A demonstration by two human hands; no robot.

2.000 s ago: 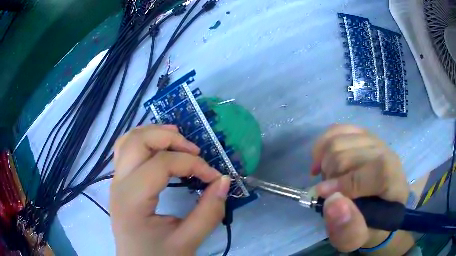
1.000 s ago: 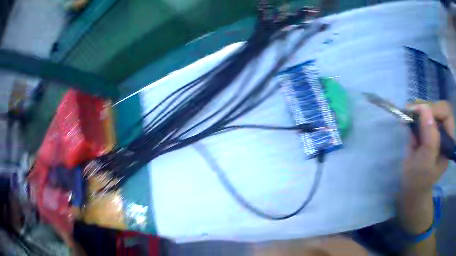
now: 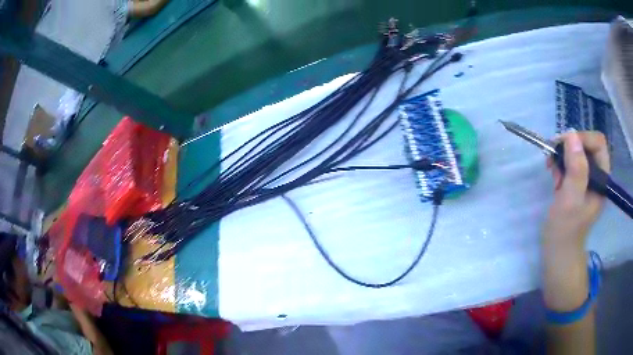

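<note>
My right hand (image 3: pixel 579 180) holds the soldering iron (image 3: pixel 531 137) at the right, its bare tip pointing up-left, apart from the board. The blue PCB panel (image 3: pixel 429 142) lies partly over the green round pad (image 3: pixel 466 145) on the white sheet. One black cable (image 3: pixel 361 167) reaches the panel from the left. Another black cable (image 3: pixel 378 285) loops below and meets the panel's lower end. Small reddish wire ends show on the panel's lower part. My left hand is not in view.
A black cable bundle (image 3: pixel 277 156) spans the sheet's left side. Red wrap (image 3: pixel 125 173) is at far left. Spare PCB panels (image 3: pixel 581 111) and a fan's edge (image 3: pixel 619 62) are at right. A person (image 3: pixel 41 319) is at lower left; another person's hand (image 3: pixel 146 7) shows at top left.
My left hand has let go of the panel and left the view. The iron has moved off the board to the right. The view has swung left.
</note>
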